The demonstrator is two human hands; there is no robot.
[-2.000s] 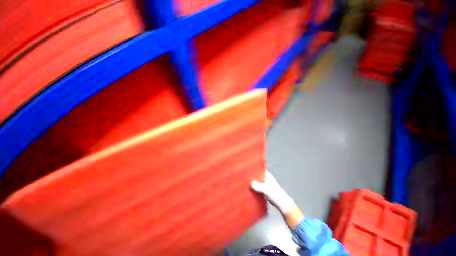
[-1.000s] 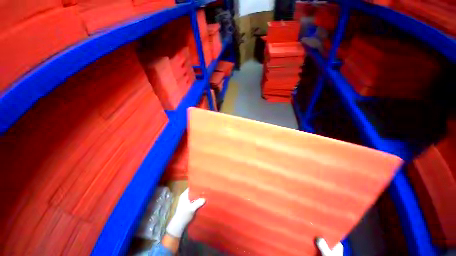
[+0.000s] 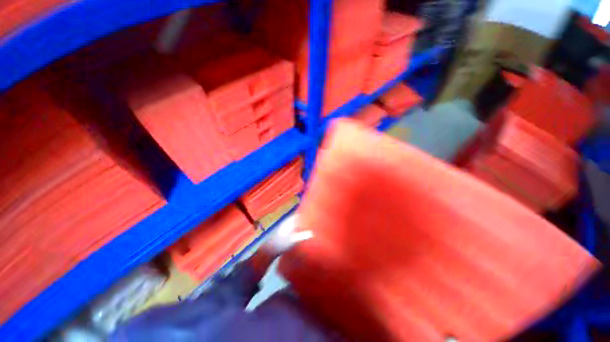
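Note:
A flat red sheet (image 3: 428, 240) with square corners is held tilted in front of me, at centre right. My left hand (image 3: 291, 235), in a white glove and blurred, grips the sheet's left edge. Of my right hand (image 3: 451, 338) only a small pale glove tip shows at the bottom edge of the picture, on the sheet's lower edge; the rest is cut off.
To the left, a rack with a blue shelf beam (image 3: 221, 180) and a blue upright (image 3: 318, 67) holds stacks of red sheets (image 3: 73, 194) and red blocks (image 3: 177, 123). Pale plastic wrap (image 3: 130, 294) lies low. A red stack (image 3: 528, 157) stands in the aisle behind the sheet.
The view has turned left toward the rack. The sheet, first low at left with one hand visible on it, came up between both hands and now appears further right. My right hand has mostly left the picture.

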